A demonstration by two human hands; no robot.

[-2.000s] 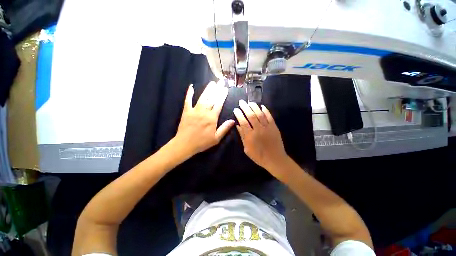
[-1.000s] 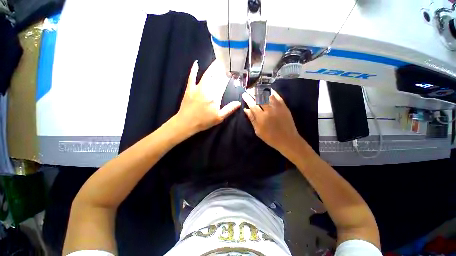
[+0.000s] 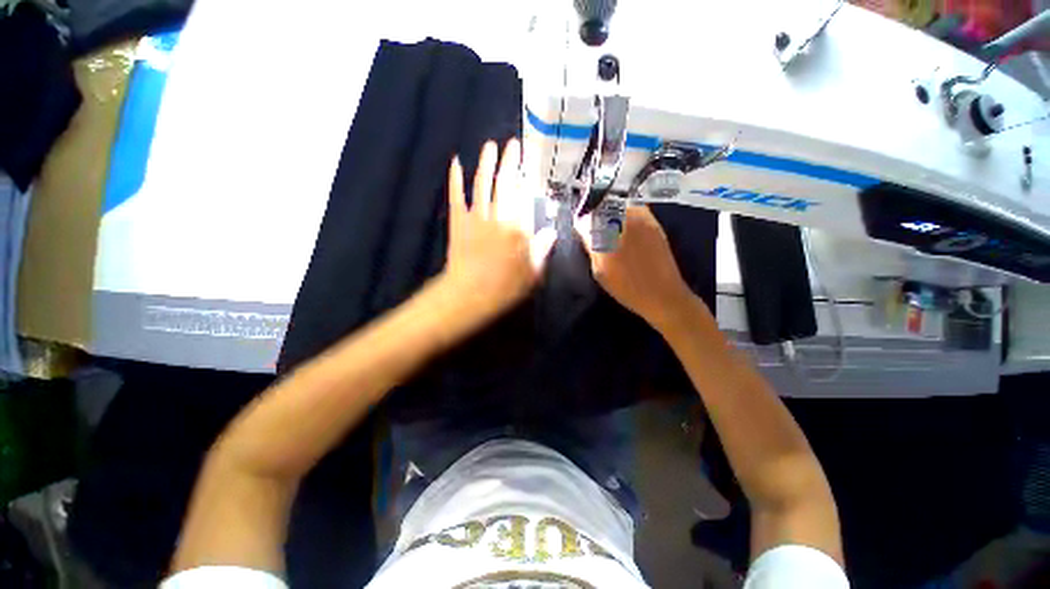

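Large black cloth lies under the needle area of the white sewing machine and hangs over the table's front edge. My left hand lies on it left of the needle, fingers spread away from me, thumb close to the needle. My right hand is on the cloth just right of the needle; its fingertips are partly hidden behind a metal part. Between my hands the cloth rises in a narrow fold. The needle tip and presser foot are too blurred to make out.
A black phone with a white cable lies right of the cloth. The grey ruler edge runs along the table front. The machine's black control panel is at the right. Cardboard and dark cloth are at the far left.
The camera view has shifted. My left thumb has come closer to the needle and its fingers are more spread. My right fingers have gone further behind the metal part.
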